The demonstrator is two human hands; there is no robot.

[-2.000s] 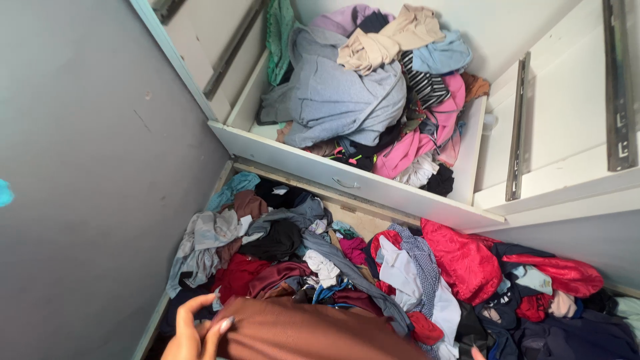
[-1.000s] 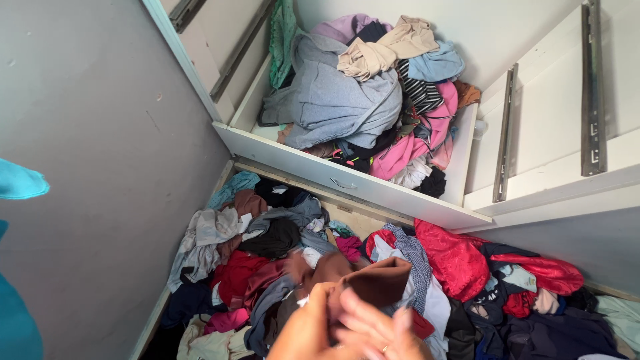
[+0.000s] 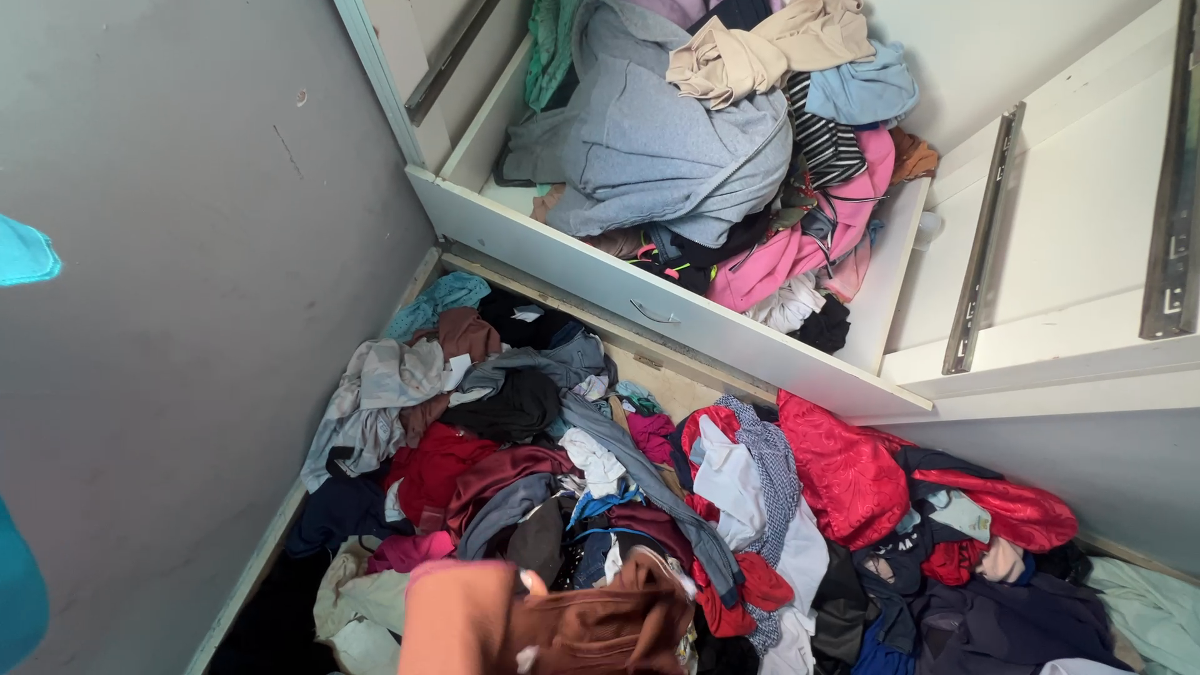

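Note:
At the bottom edge, my left hand (image 3: 461, 614) is blurred and closed on a brown garment (image 3: 609, 619), with pale fingertips showing against the cloth. My right hand is not in view. The garment is bunched above a large pile of mixed clothes, which includes a maroon cloth (image 3: 502, 478), a grey garment (image 3: 647, 483), a pale patterned garment (image 3: 375, 389) and a shiny red garment (image 3: 844, 478). Beyond the pile, a pulled-out white drawer (image 3: 600, 286) holds a grey zip hoodie (image 3: 675, 141), a beige garment (image 3: 727, 61) and a pink garment (image 3: 797, 253).
A grey wall (image 3: 187, 281) stands on the left. At the right, metal drawer runners (image 3: 984, 244) line the inside of the white cabinet (image 3: 1078, 178). A wooden board edge (image 3: 248, 577) borders the pile. Turquoise fabric (image 3: 19, 581) enters at the left edge.
The brown garment, first spread wide at the bottom, was bunched between both hands one second ago and is now lower in view. My right hand has gone out of view.

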